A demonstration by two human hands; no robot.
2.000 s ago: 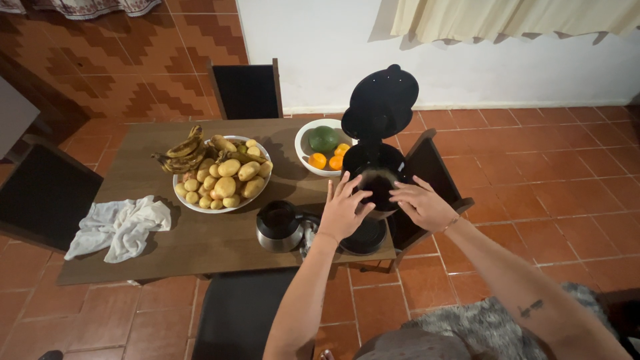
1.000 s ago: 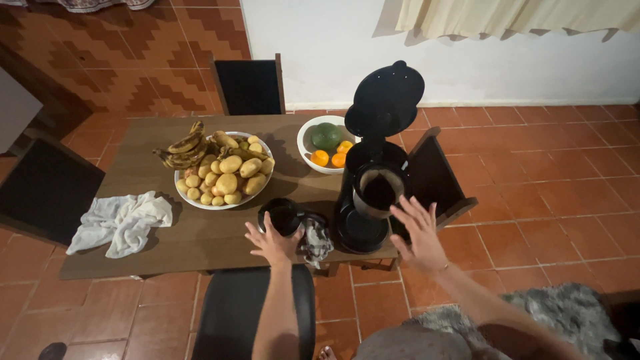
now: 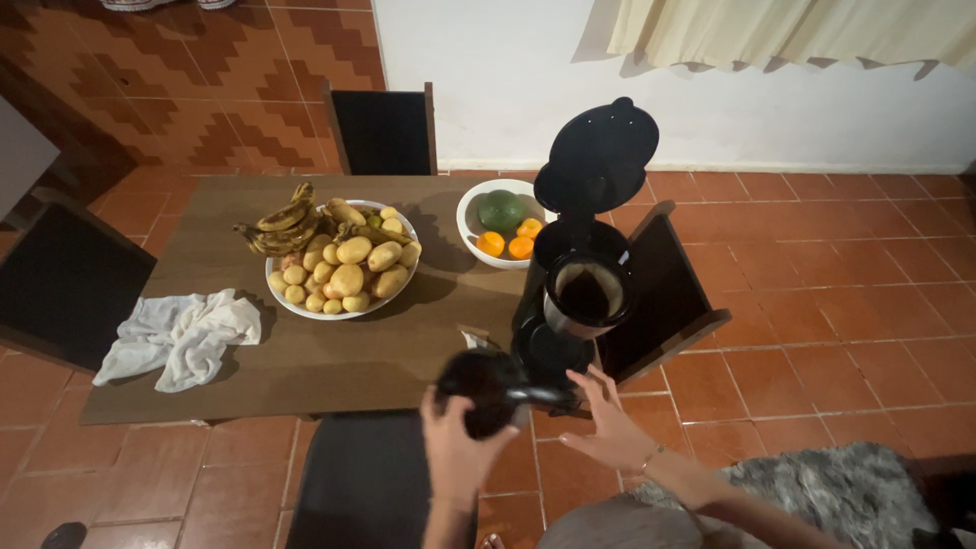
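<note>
My left hand (image 3: 461, 438) grips the dark coffee carafe (image 3: 482, 385), which is blurred and held at the table's near edge with its handle toward the right. My right hand (image 3: 610, 427) is spread beside that handle, fingers apart, holding nothing. Just beyond my hands stands a black drip coffee maker (image 3: 550, 347), its lid (image 3: 598, 156) raised. The filter basket (image 3: 587, 299) is swung out and has a pale filter with dark coffee grounds inside.
A white bowl of potatoes and bananas (image 3: 412, 286) sits mid-table (image 3: 343, 374). Near the coffee maker is a white bowl of oranges and a green fruit (image 3: 467, 217). A white cloth (image 3: 191, 335) lies at the left. Black chairs (image 3: 385, 133) surround the table.
My left hand has lifted the carafe from the tabletop and brought it toward me. My right hand has come down from beside the filter basket to near the carafe handle.
</note>
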